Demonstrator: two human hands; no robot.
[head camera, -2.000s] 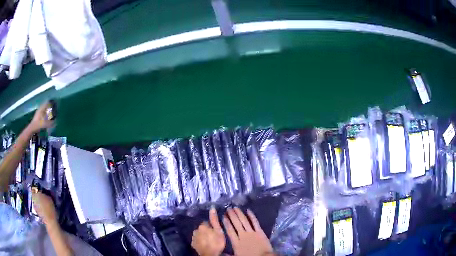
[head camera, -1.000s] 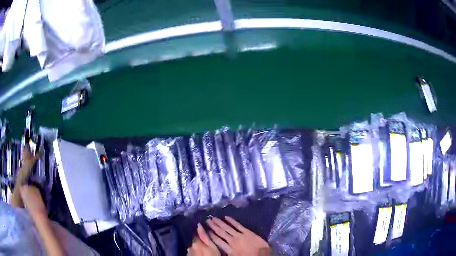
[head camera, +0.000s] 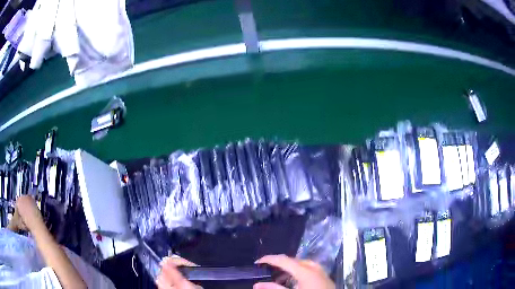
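Observation:
My left hand and my right hand are at the bottom centre, cut off by the lower edge. They hold a dark, flat slab between them, seen edge-on and lying crosswise, one end in each hand. It looks like a power bank; its face is hidden. Beyond the hands, a row of bagged units stands on edge in shiny clear plastic. A crumpled clear plastic bag lies just right of the dark mat.
Open units with white faces lie on plastic to the right. A white-grey box stands at left. Another person's arm is at far left. The green conveyor carries a bagged unit at left and another unit at right.
My hands were together over the mat with no slab visible; they are now apart, holding the slab. A bagged unit now lies on the belt at left, where the other person's hand was two seconds ago.

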